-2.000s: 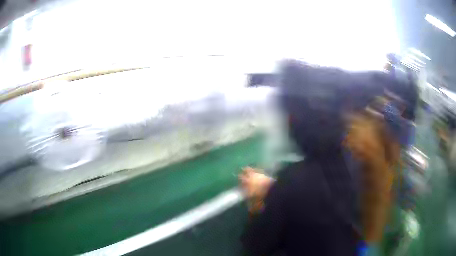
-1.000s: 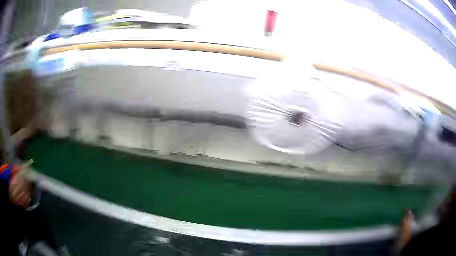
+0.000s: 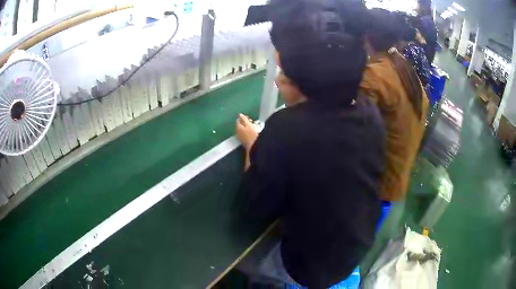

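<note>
Neither of my hands is in the picture. Nearest in front of me, a white edge rail (image 3: 141,200) runs slanting from the bottom left up to a seated person's hand. Beyond it lies the green conveyor belt (image 3: 121,169), with a few tiny pale specks on it. On the near side is the dark green worktop (image 3: 164,242), with whitish torn scraps (image 3: 95,275) at its lower left. A round white fan guard (image 3: 25,104) with radial ribs and a dark centre stands at the left edge.
A person in black (image 3: 325,186) sits close at the line, a hand raised at the rail. A person in brown (image 3: 399,124) and others sit beyond. White slats (image 3: 116,121) line the belt's far side. An off-white sack (image 3: 418,262) and blue stool (image 3: 346,280) stand at lower right.
The view swung left, then back right. The fan is now at the left edge, and the person in black is large at centre right. The picture is sharper.
</note>
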